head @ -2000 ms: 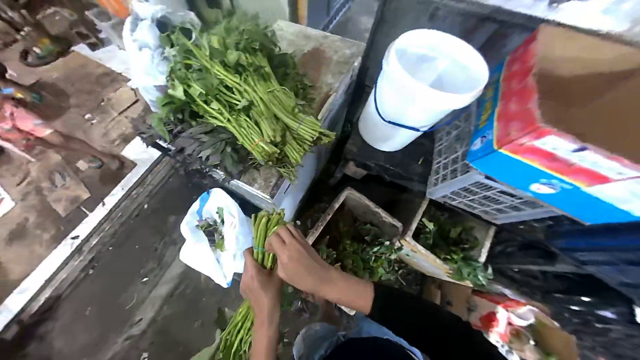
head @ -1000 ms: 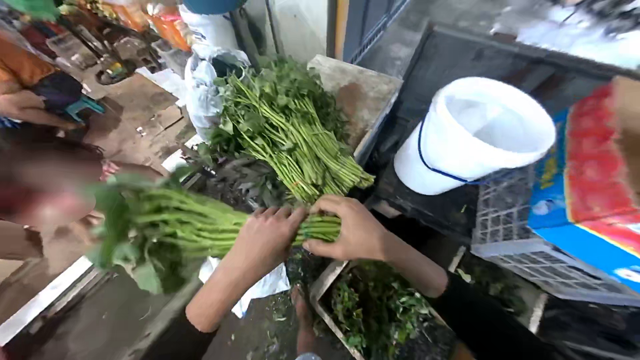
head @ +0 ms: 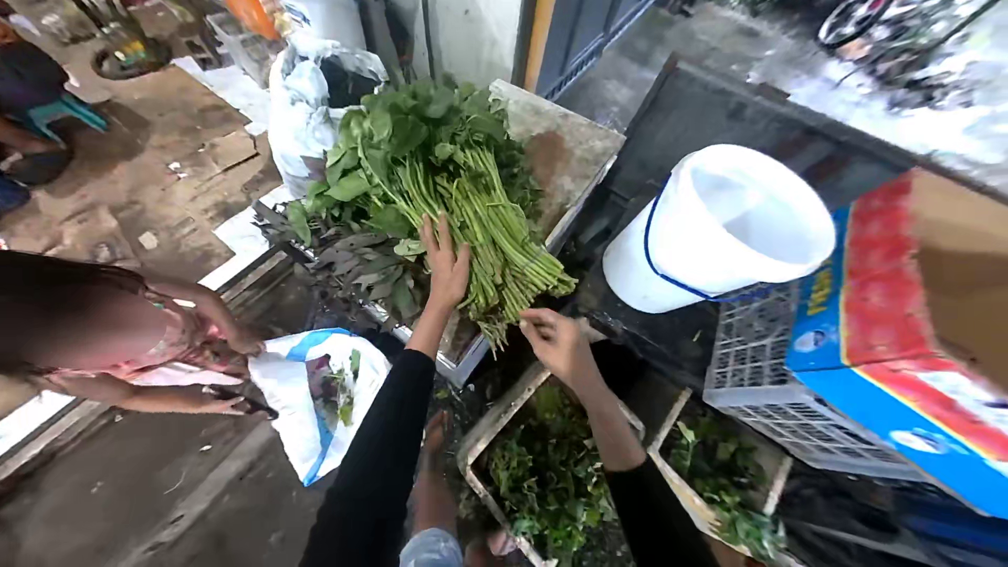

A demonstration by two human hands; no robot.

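A large pile of leafy green vegetable stalks (head: 504,236) lies on a pale box with a worn top (head: 563,138), cut ends pointing toward me. My left hand (head: 447,268) rests on the pile's left side with its fingers spread. My right hand (head: 555,339) is just beyond the cut ends, fingers curled and thumb near the fingertips; whether it pinches a stalk cannot be told. Dark purplish leaves (head: 370,264) lie left of the pile. A white sack with blue stripes (head: 287,394), holding some leaves, stands open at lower left.
Another person (head: 181,339) is at the left, a hand near the sack. A white bucket (head: 661,252) with a blue handle stands at right, beside a grey plastic crate (head: 748,346) and a cardboard box (head: 882,315). Foam boxes of greens (head: 551,472) sit below. A stuffed plastic bag (head: 295,118) stands behind.
A second ago both my hands held a bundle of stalks to the left of the pile. The bundle now lies on the pile, and my hands have let it go. The other person is nearer the sack.
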